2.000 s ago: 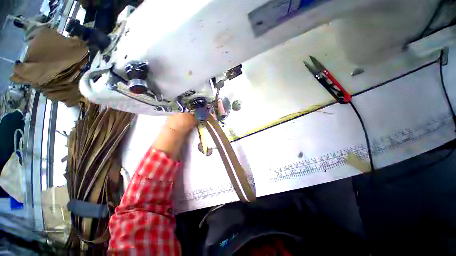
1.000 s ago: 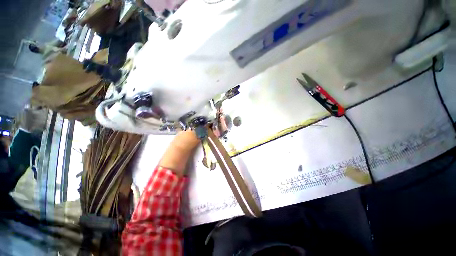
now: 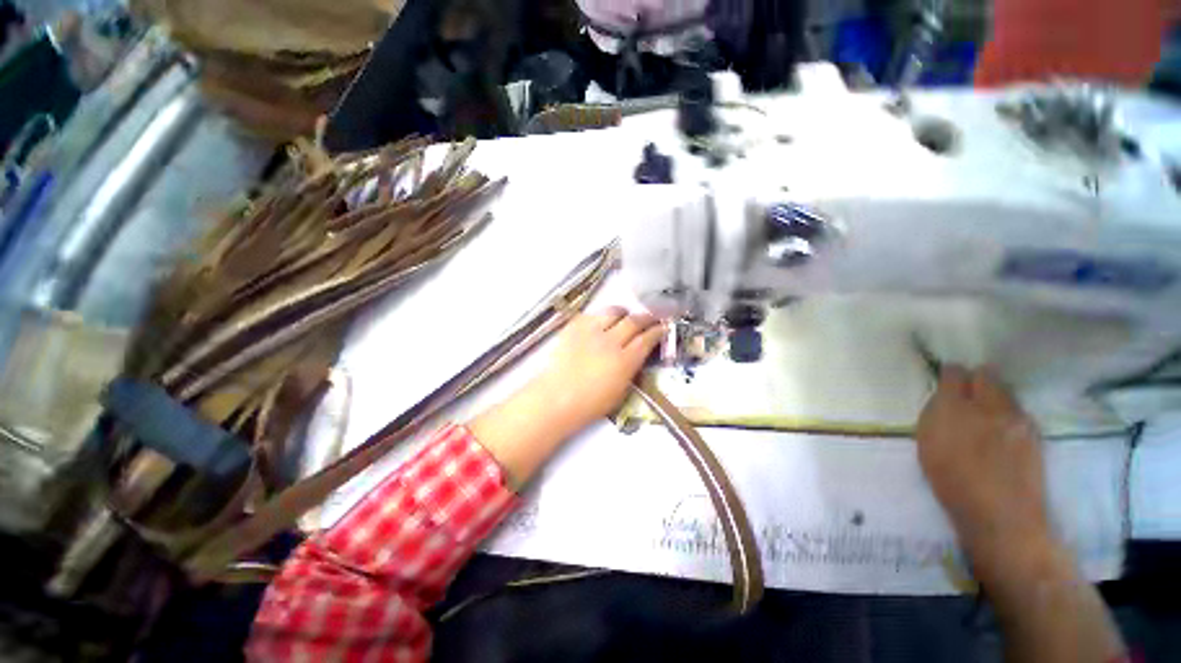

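A brown strap [image 3: 710, 474] with a pale line runs from the presser foot and needle area [image 3: 693, 339] down over the table's front edge. My left hand [image 3: 598, 363] lies at the left of the presser foot, fingertips at the strap's end, which they partly hide. My right hand [image 3: 982, 434] is closed around the thread snips on the machine bed at the right; only the dark blade tips [image 3: 927, 352] show above the fingers. Loose straps [image 3: 486, 360] lie behind my left hand and run down left.
The strap bundle [image 3: 279, 292], tied with a dark grey band [image 3: 176, 429], lies at the left. The white sewing machine head [image 3: 894, 194] spans the upper right. A printed ruler scale [image 3: 829, 539] runs along the table's front edge. Brown panels [image 3: 279, 39] are at the upper left.
My right hand has come into view and taken hold of the snips. The view has turned and shifted, showing more of the bundle and the loose straps.
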